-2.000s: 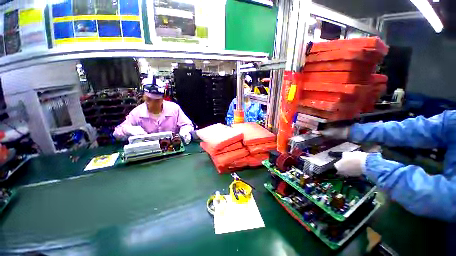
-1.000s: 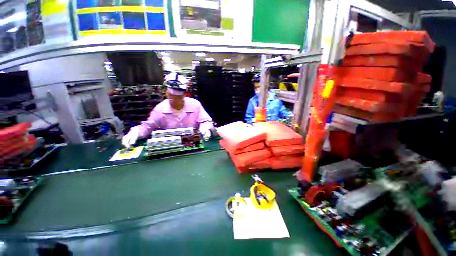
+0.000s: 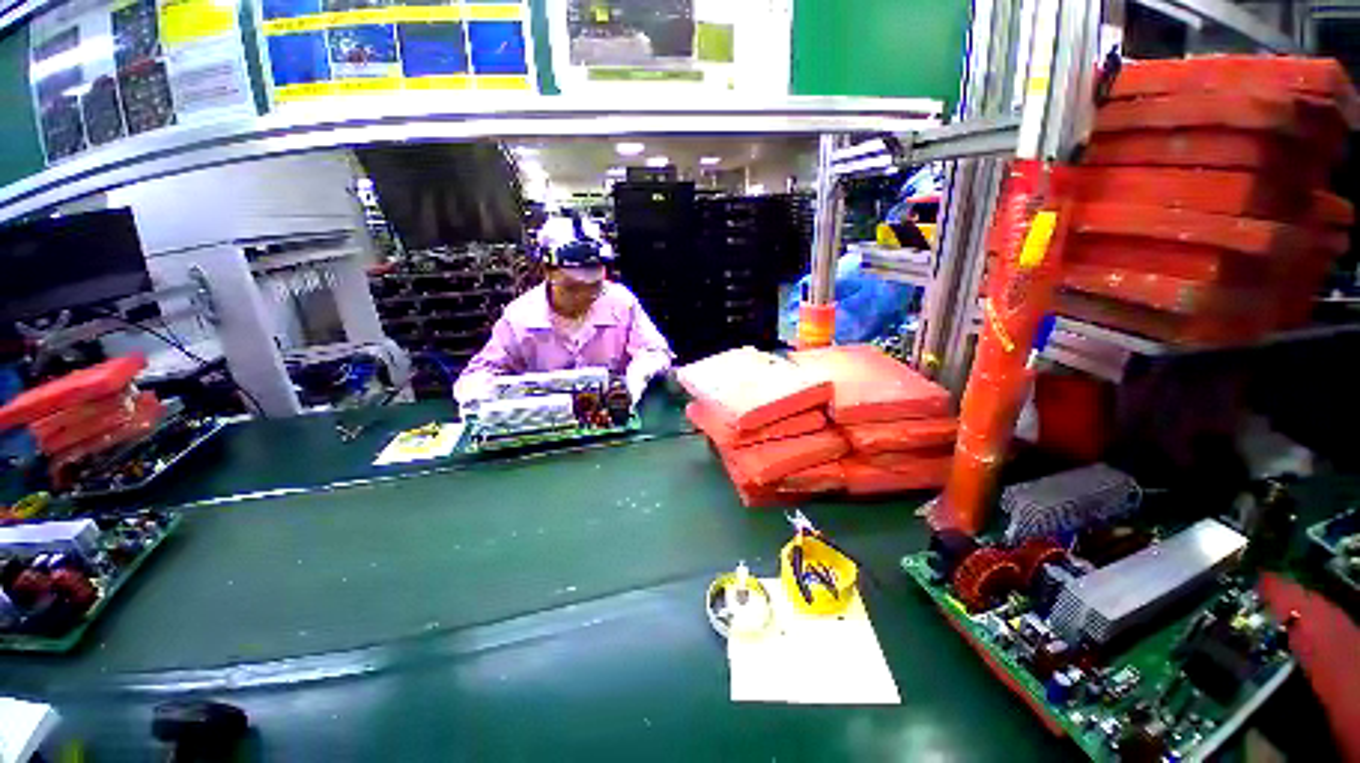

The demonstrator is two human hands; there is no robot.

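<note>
A large green circuit board lies component side up on a red-orange pad at the right. It carries a silver finned heatsink, a second grey heatsink behind it and dark red wound rings. A yellow holder with dark-handled tools stands on a pale paper sheet in the middle front, with a yellow-white ring beside it. Neither of my hands is in the picture.
Red-orange foam pads lie stacked at the back; more are piled on the right shelf. A person in pink sits across the bench behind another board. Another board lies left. A black object is at the front left.
The view has turned right to left across the bench, so things shift rightward. The blue-sleeved arms at the right are out of view. One board shows at the right where two were stacked.
</note>
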